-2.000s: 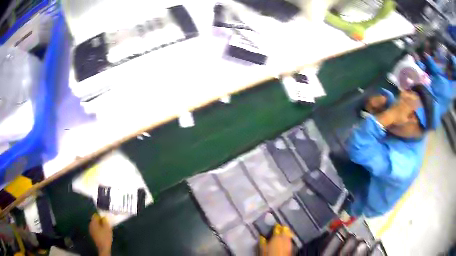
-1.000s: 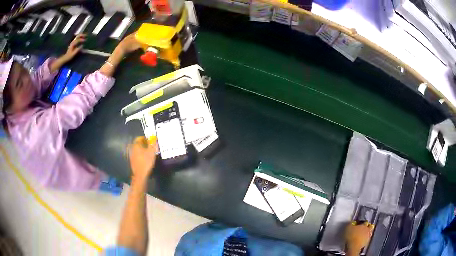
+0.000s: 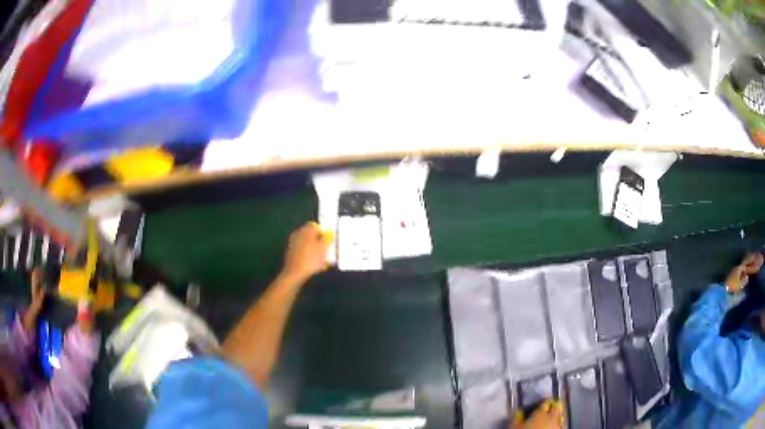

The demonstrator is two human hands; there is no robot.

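A white open retail box [image 3: 407, 222] lies on the green belt below the shelf, with a phone with dark top and white printed lower part [image 3: 360, 232] on it. My left hand [image 3: 307, 251], with yellow finger cots, grips the box's left edge. A grey blister tray [image 3: 524, 318] lies at the lower right, with dark slabs in several pockets and one slab [image 3: 642, 369] tilted across a pocket. My right hand [image 3: 541, 414], cut off by the bottom edge, has yellow-cotted fingertips at a dark slab in a front pocket. Its grip is unclear.
The white shelf's wooden edge [image 3: 470, 159] runs above the belt, with a blue bin [image 3: 176, 113] on it. Stacked box parts [image 3: 159, 339] lie lower left, a green and white pile [image 3: 356, 419] at the bottom. Another box [image 3: 639, 188] is farther right. Co-workers are at both sides.
The view has swung right. My left hand has moved from the stacked box parts to the belt below the shelf, with a box and printed phone. My right hand remains at the tray's front pocket.
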